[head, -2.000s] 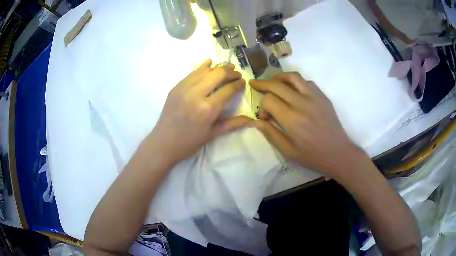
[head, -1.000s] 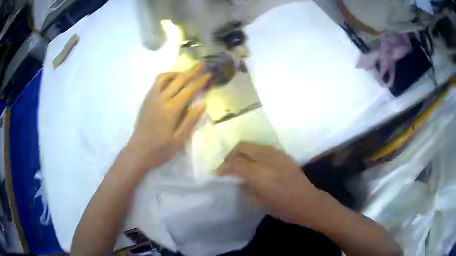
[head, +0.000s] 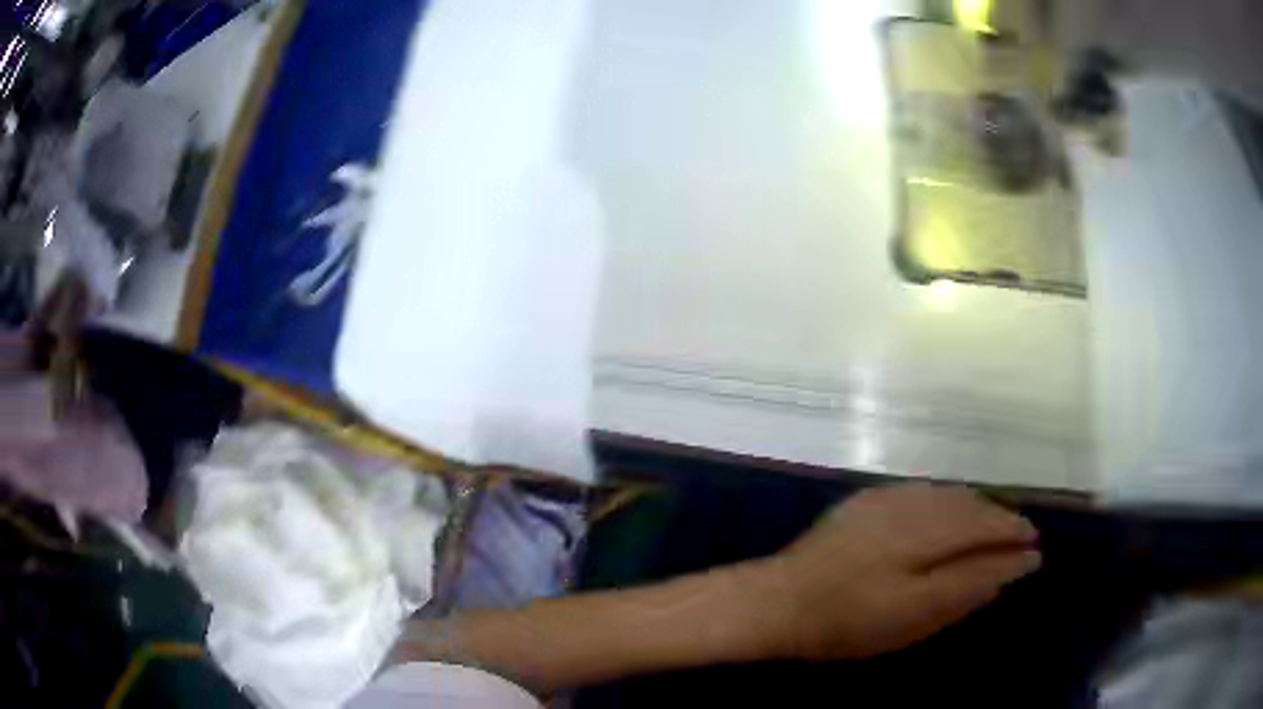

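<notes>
My left hand (head: 907, 568) is blurred in front of the table's front edge, fingers together and pointing right; whether it holds anything is unclear. My right hand is not in view. The sewing machine's metal needle plate (head: 970, 222) shows at upper right in yellow light, with no fabric on it. The presser foot and needle cannot be made out. A crumpled white fabric heap (head: 298, 554) lies below the table at lower left. A small white thing, fabric or cuff, is beside my left forearm at the bottom edge.
A white sheet (head: 471, 263) covers the table's left part, and another (head: 1177, 291) lies right of the plate. A blue tray (head: 298, 180) with white scraps (head: 333, 236) is at left. Pale material (head: 1191, 658) shows at lower right.
The view has swung left and down. My left hand has left the needle area and is at the front edge. My right hand is out of view. The sewn white fabric is off the bed.
</notes>
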